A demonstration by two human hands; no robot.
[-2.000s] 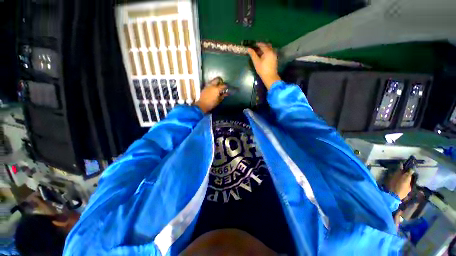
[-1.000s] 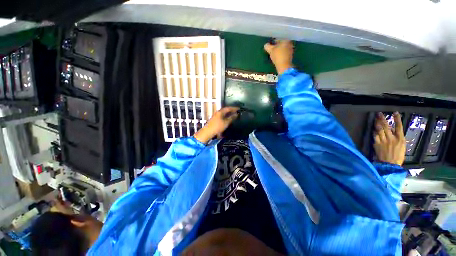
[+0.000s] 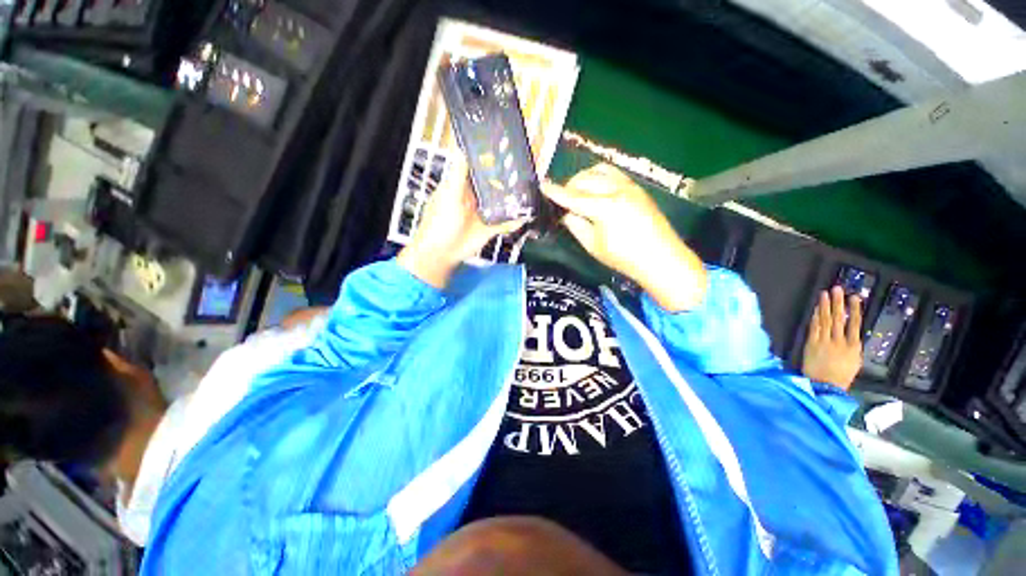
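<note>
A phone body (image 3: 492, 141), a dark slab with small white and yellow marks, is in my left hand (image 3: 448, 219), tilted, with its camera end up and away from me. My left hand grips its lower end. My right hand (image 3: 613, 219) is beside that lower end, with its fingertips close to the phone's right edge. A small dark shape shows by those fingertips; I cannot tell whether they hold it. The white parts tray (image 3: 563, 70) lies behind the phone, partly covered by it, with tan slots and dark-filled slots.
Green bench mat (image 3: 658, 129) lies ahead, crossed by a pale slanting bar (image 3: 833, 141). A black phone tray (image 3: 776, 264) with several phones is at the right; another person's hand (image 3: 834, 338) is on it. Black trays (image 3: 214, 169) are at the left. A co-worker's head (image 3: 56, 388) is at lower left.
My left hand now holds a phone body up over the white tray. My right hand has come back from the far mat to the phone's lower end. The view has turned.
</note>
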